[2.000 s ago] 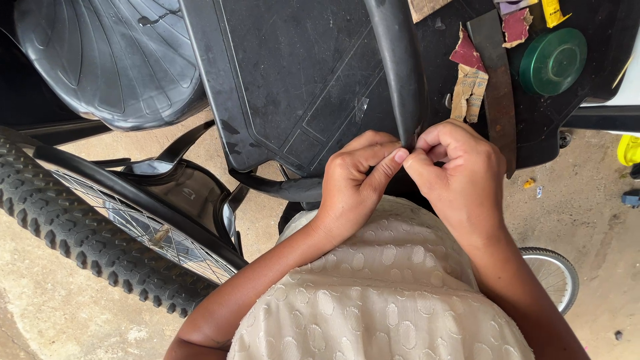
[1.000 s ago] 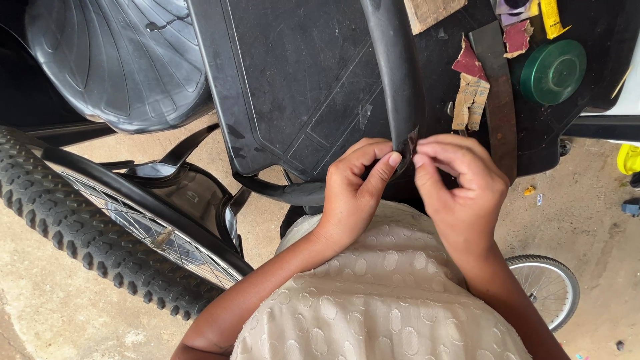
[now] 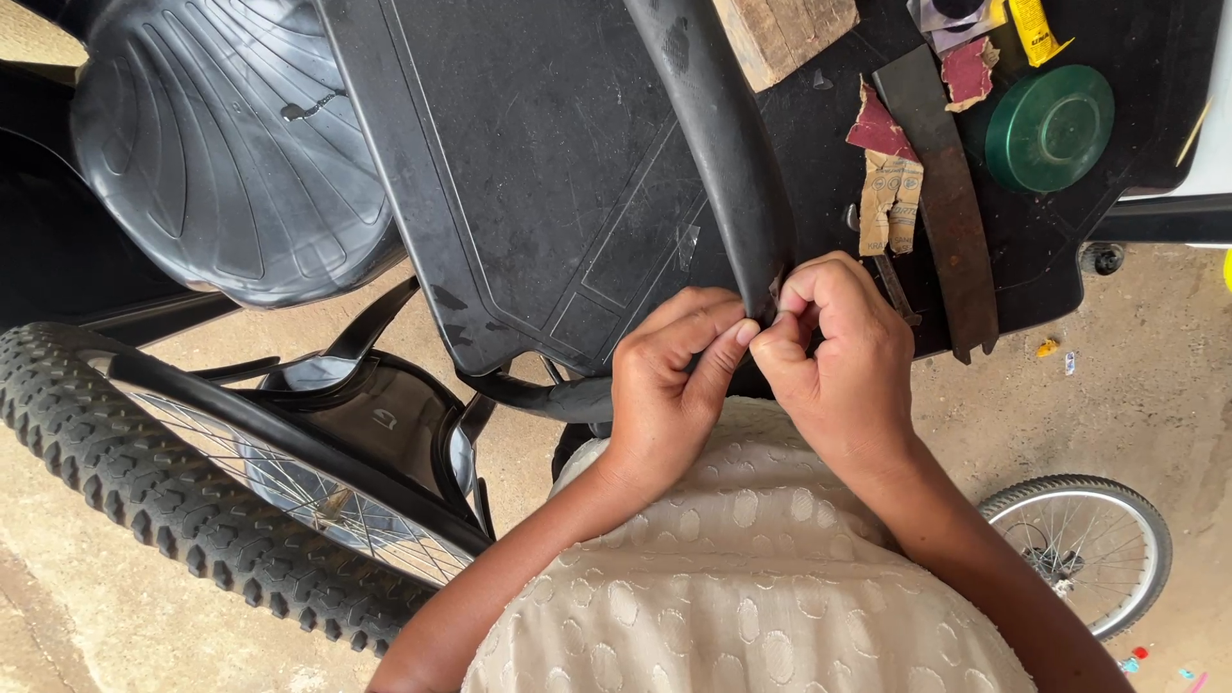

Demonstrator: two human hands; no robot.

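A black rubber inner tube [image 3: 717,144] runs down over the black plastic table [image 3: 539,125] to the table's near edge. My left hand [image 3: 674,385] pinches the tube between thumb and fingers. Close against it on the right, my right hand [image 3: 842,356] has its fingertips closed at a small dark flap on the tube. The tips of both hands nearly touch, and they hide most of the spot between them. Another stretch of the tube [image 3: 568,397] passes below the table edge, left of my left hand.
A wooden block [image 3: 784,34], torn sandpaper [image 3: 890,197], a rusty metal strip [image 3: 948,202], a yellow tube [image 3: 1032,29] and a green round container [image 3: 1049,128] lie on the table's right. A knobby bicycle tire [image 3: 192,500] and black plastic chair [image 3: 231,144] are left; another wheel [image 3: 1078,553] stands lower right.
My right hand was slightly apart from the left one a second ago, with its fingers over the flap; it has come back in against the tube beside my left thumb.
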